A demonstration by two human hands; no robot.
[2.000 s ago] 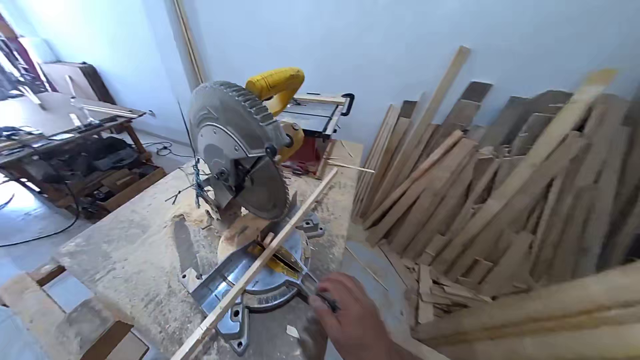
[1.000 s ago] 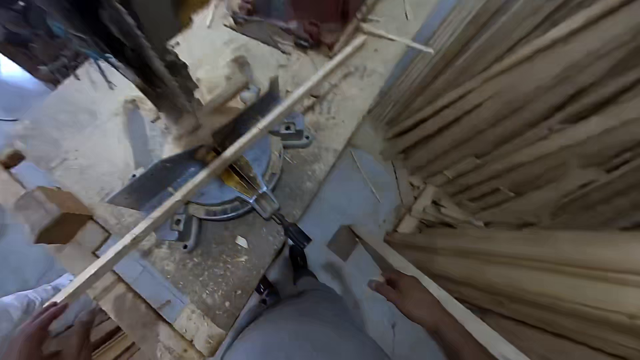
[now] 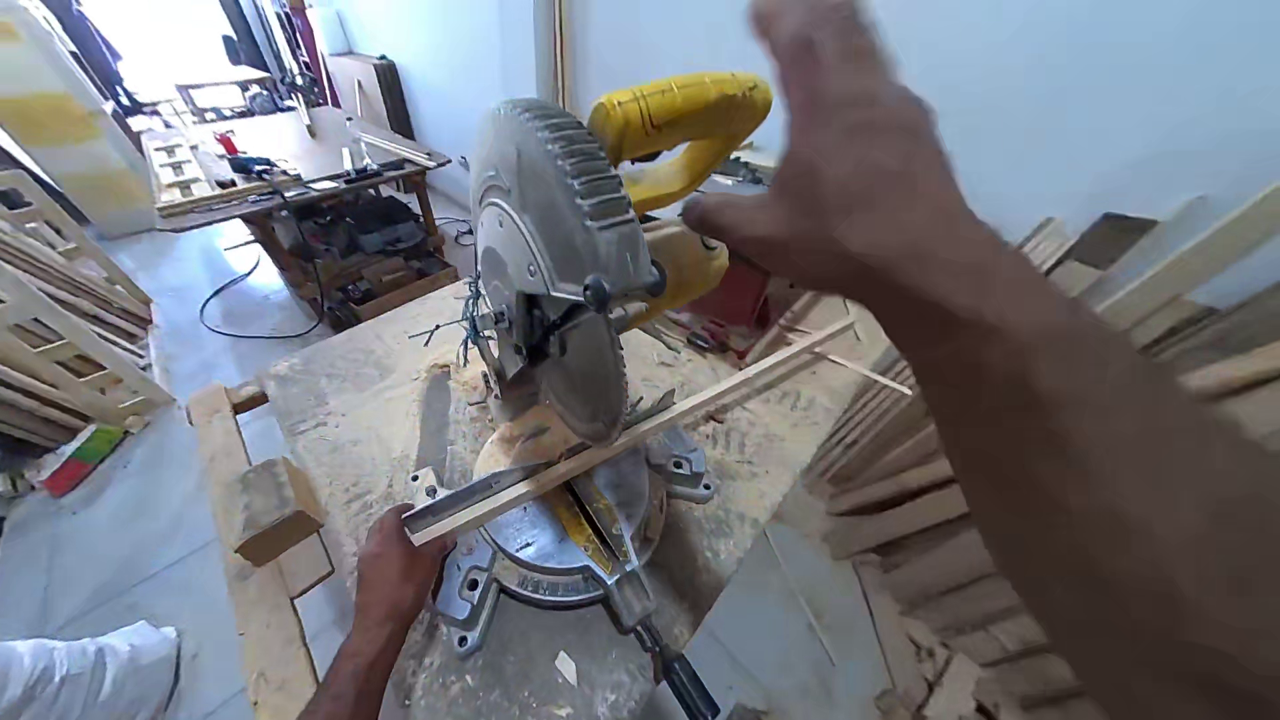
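A miter saw [image 3: 560, 260] with a yellow handle [image 3: 690, 120] stands on a sawdust-covered bench, its blade raised a little over a thin wooden strip [image 3: 720, 395]. The strip lies across the saw table along the metal fence. At its near left end, my left hand [image 3: 395, 570] grips the strip against the end of the fence. My right hand [image 3: 850, 150] is raised beside the yellow handle, blurred, fingers apart and holding nothing; whether the thumb touches the handle cannot be told.
Many boards [image 3: 930, 500] lean and lie at the right. A wooden block [image 3: 280, 505] rests on the frame at the bench's left edge. Behind is a worktable [image 3: 330, 185] with tools, and a black cable [image 3: 250, 325] runs over the floor. White cloth [image 3: 90, 670] shows at lower left.
The view has swung upward. My right hand, low by a wooden piece a second ago, is now raised near the saw handle. My left hand stays at the strip's near end, now beside the fence.
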